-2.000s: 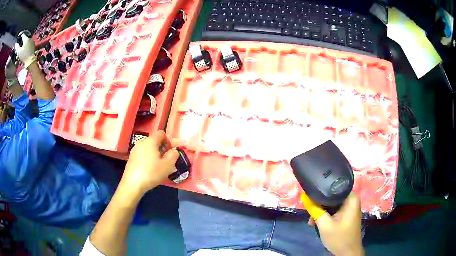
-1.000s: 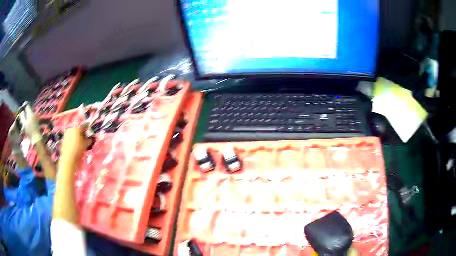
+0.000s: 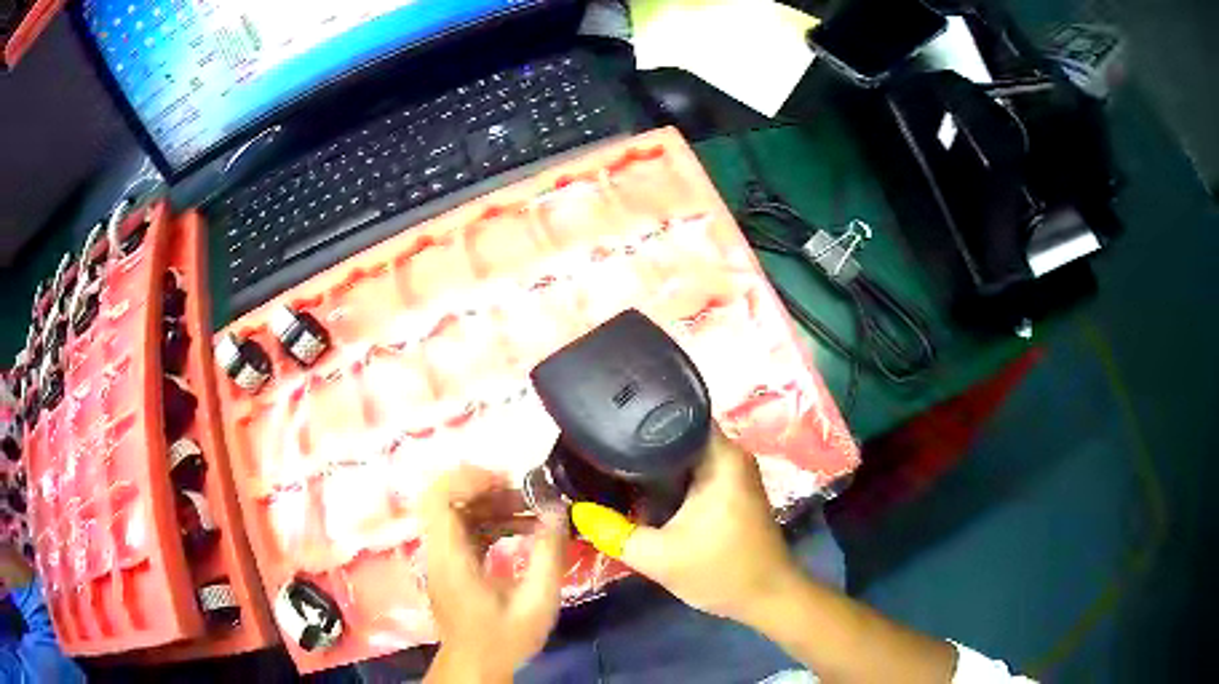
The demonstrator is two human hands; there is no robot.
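My right hand (image 3: pixel 729 535) holds the black barcode scanner (image 3: pixel 626 398) above the lower middle of the pink-red tray (image 3: pixel 401 354). A yellow tip (image 3: pixel 602 528) shows beside its fingers. My left hand (image 3: pixel 492 575) is blurred, palm partly open, just left of the scanner. A light strap loop (image 3: pixel 537 492), apparently of a smartwatch, shows between my left fingers and the scanner; the rest is hidden, and I cannot tell which hand grips it. Two smartwatches lie in the tray's upper left pockets (image 3: pixel 301 334). Another smartwatch (image 3: pixel 310 615) lies at the lower left corner.
Stacked source trays (image 3: pixel 100 494) with watches stand at left. The keyboard (image 3: pixel 428 174) and monitor (image 3: pixel 294 54) are behind the tray. Paper sheets (image 3: pixel 729 47), a mouse (image 3: pixel 668 94) and a smartphone (image 3: pixel 876 38) lie behind right. A coiled cable with clip (image 3: pixel 838 250) and a black holder (image 3: pixel 989 181) are at right.
The view has turned right and tilted. My left hand has moved from the stacked trays at left to beside the scanner, where a strap loop now shows. The scanner stays in my right hand.
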